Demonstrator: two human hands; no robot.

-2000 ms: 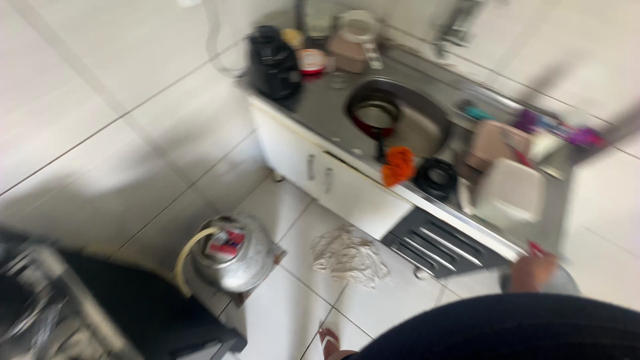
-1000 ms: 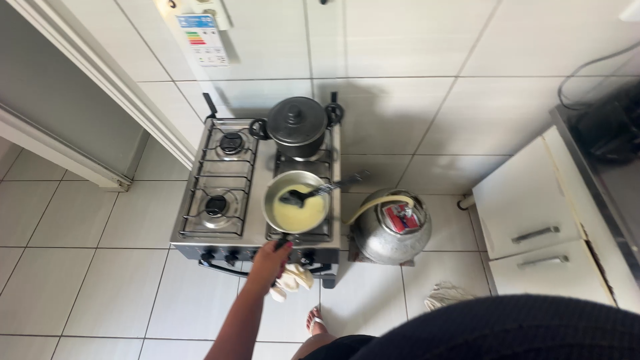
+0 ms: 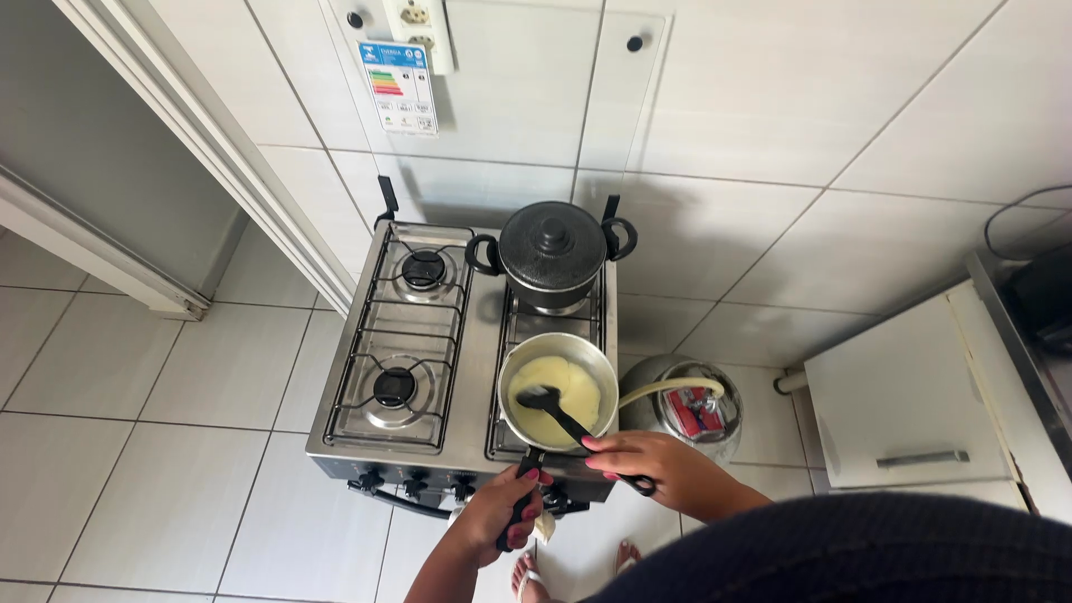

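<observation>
My left hand (image 3: 504, 512) grips the black handle of a metal saucepan (image 3: 607, 368) on the front right burner of a gas stove (image 3: 477, 385). Pale yellow creamy liquid (image 3: 569, 381) covers the pan's bottom. In my right hand (image 3: 649, 469) is a black plastic spoon (image 3: 571, 425), tilted, its bowl down in the liquid and its handle end by my palm. Behind the saucepan, a dark lidded pot (image 3: 553, 251) with two side handles stands on the back right burner.
A gas cylinder (image 3: 720, 419) with a pale hose stands right of the stove. Farther right is a white cabinet (image 3: 909, 394) under a counter. Two left burners (image 3: 394, 387) bear no pots. A doorway frame (image 3: 201, 159) lies at left, a tiled wall behind.
The view has swung from the sink to the stove. One second ago only my left hand showed at the pan, the black utensil resting across it; my right hand now holds the spoon.
</observation>
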